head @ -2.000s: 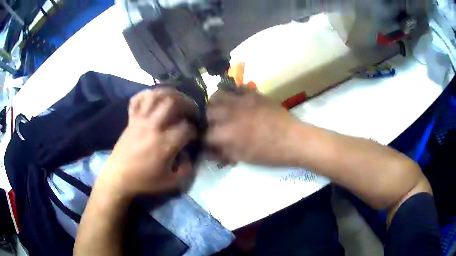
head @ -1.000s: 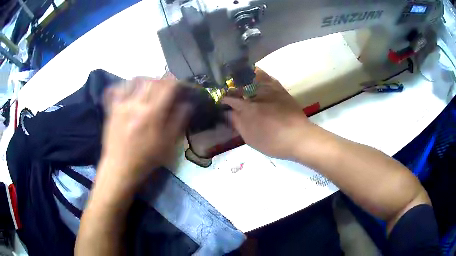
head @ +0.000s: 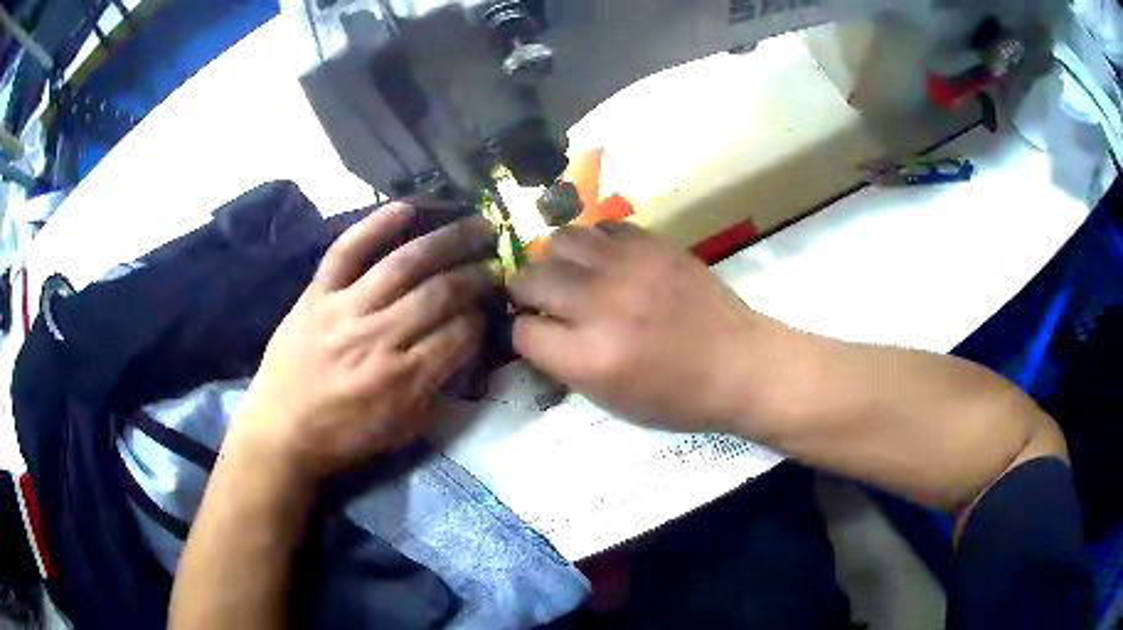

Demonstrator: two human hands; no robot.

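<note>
A dark garment (head: 185,320) with pale blue-grey areas lies on the left of the white table and hangs over its front edge. My left hand (head: 382,332) lies on the dark cloth with its fingertips by the presser foot (head: 505,234). My right hand (head: 628,320) holds the edge of the dark cloth just right of the foot, fingers bent together. The hands are close together under the head of the grey-white sewing machine (head: 431,99). The needle and most of the cloth edge are hidden by the fingers and head.
The cream machine bed (head: 727,160) bears orange-red tape (head: 724,243). A small dark-blue tool (head: 938,170) lies right of the bed. A red part (head: 958,89) is on the machine's right. Rails and blue material are at the upper left.
The view has shifted, so the machine sits further left and higher. My left hand, blurred before, now rests by the foot. My right hand has come back from beside the needle area, nearer my left.
</note>
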